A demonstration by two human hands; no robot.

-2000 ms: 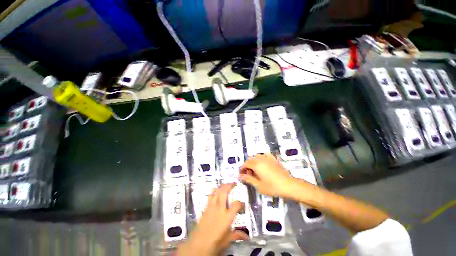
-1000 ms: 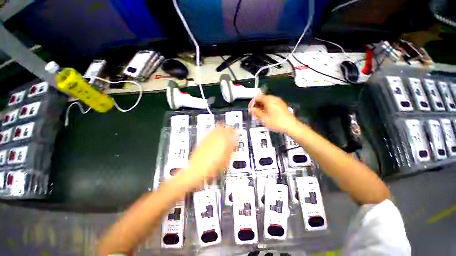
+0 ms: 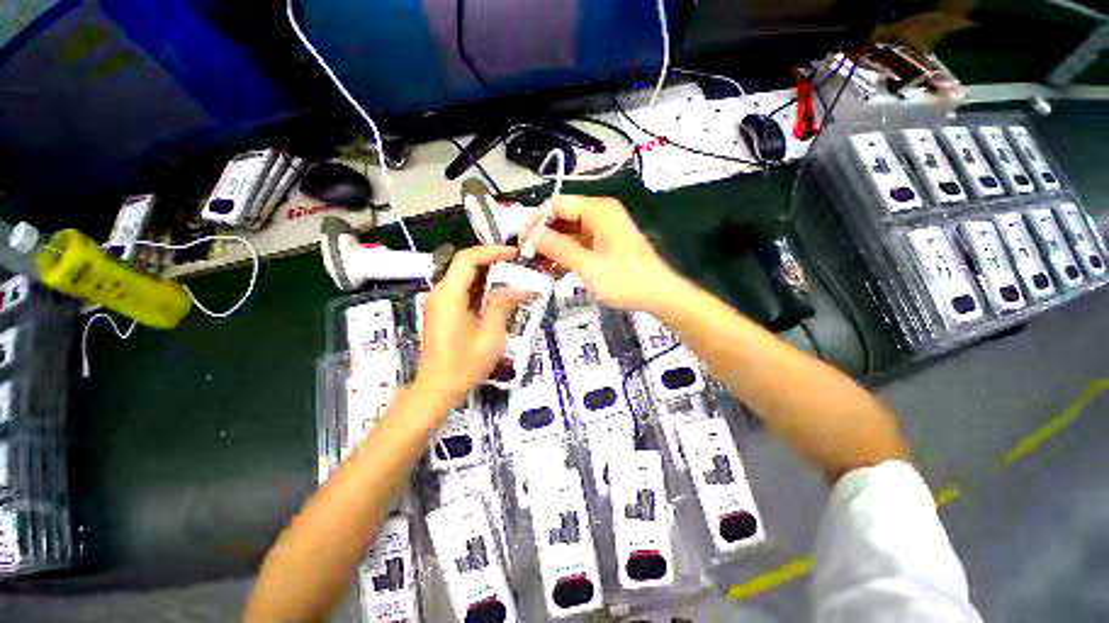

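My left hand (image 3: 460, 323) holds a white electronic unit (image 3: 521, 319) raised above the clear blister tray (image 3: 331, 408), its dark oval end towards me. My right hand (image 3: 598, 250) pinches the end of a white cable (image 3: 561, 183) at the unit's top end; whether it is plugged in is hidden by the fingers. More units (image 3: 566, 535) lie in two rows in the tray, black print up. Some overlap the tray's pockets.
Two white barcode scanners (image 3: 380, 263) lie behind the tray. A yellow bottle (image 3: 112, 280) is at left. A black scanner (image 3: 784, 278) and stacked full trays (image 3: 930, 274) are at right. Mice (image 3: 763, 138) and monitors (image 3: 547, 49) stand behind.
My left hand has lifted a unit off the tray, and my right hand has brought the cable end to it. The whole view has shifted, so the tray appears further left.
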